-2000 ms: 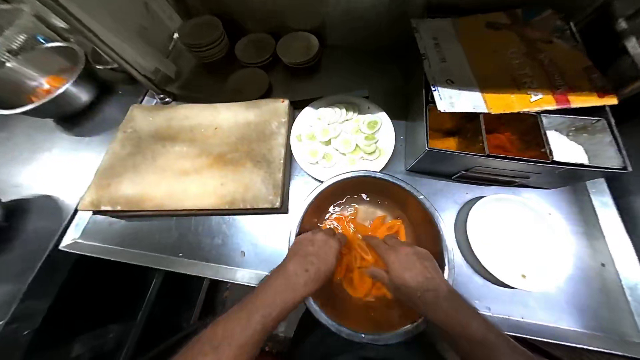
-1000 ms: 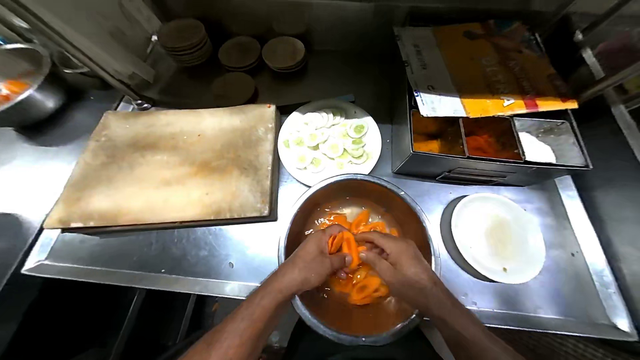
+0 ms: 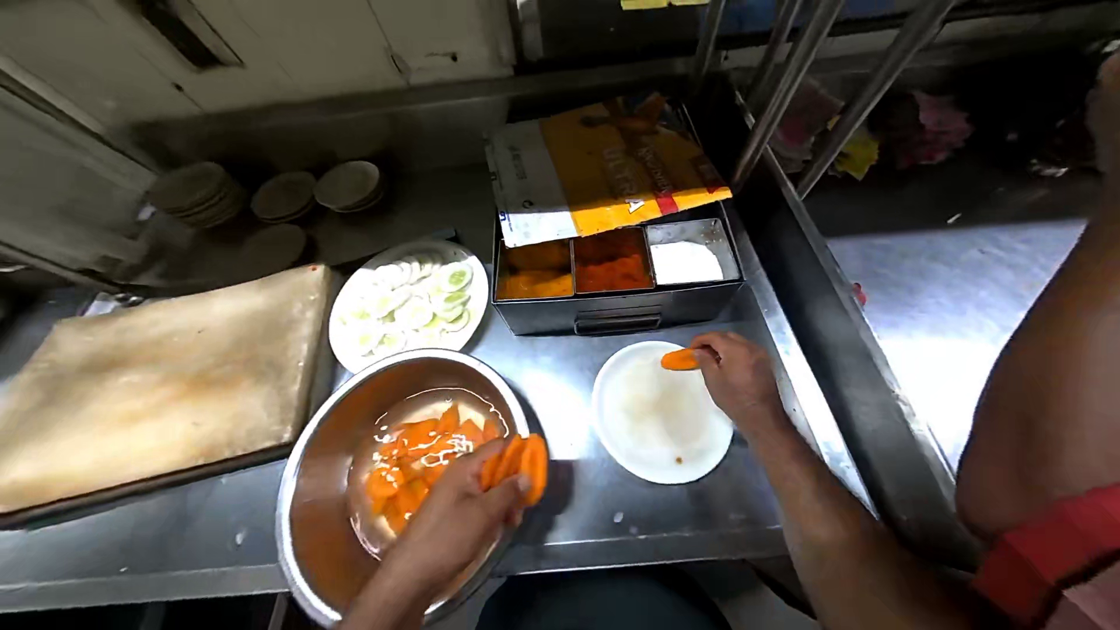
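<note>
My left hand (image 3: 468, 516) grips a small stack of carrot slices (image 3: 516, 465) over the right rim of a steel bowl (image 3: 302, 490). In the bowl, more orange carrot slices (image 3: 420, 464) lie in water. My right hand (image 3: 739, 376) pinches one carrot slice (image 3: 680, 360) above the upper right part of a white plate (image 3: 656, 411), which has a small brown speck on it. Behind the bowl, a second white plate (image 3: 347, 350) holds pale green-white cucumber slices (image 3: 416, 302).
A worn cutting board (image 3: 166, 376) lies at left. A metal spice box (image 3: 621, 315) with orange, red and white powders stands behind the plate, a yellow packet (image 3: 612, 166) on top. Small stacked dishes (image 3: 197, 192) are at the back left. Another person's arm (image 3: 1032, 376) shows at right.
My hands, earlier together in the bowl among the carrots, have come apart. The right has moved over to the white plate, and the left has lifted slices to the bowl's rim. The view has shifted right.
</note>
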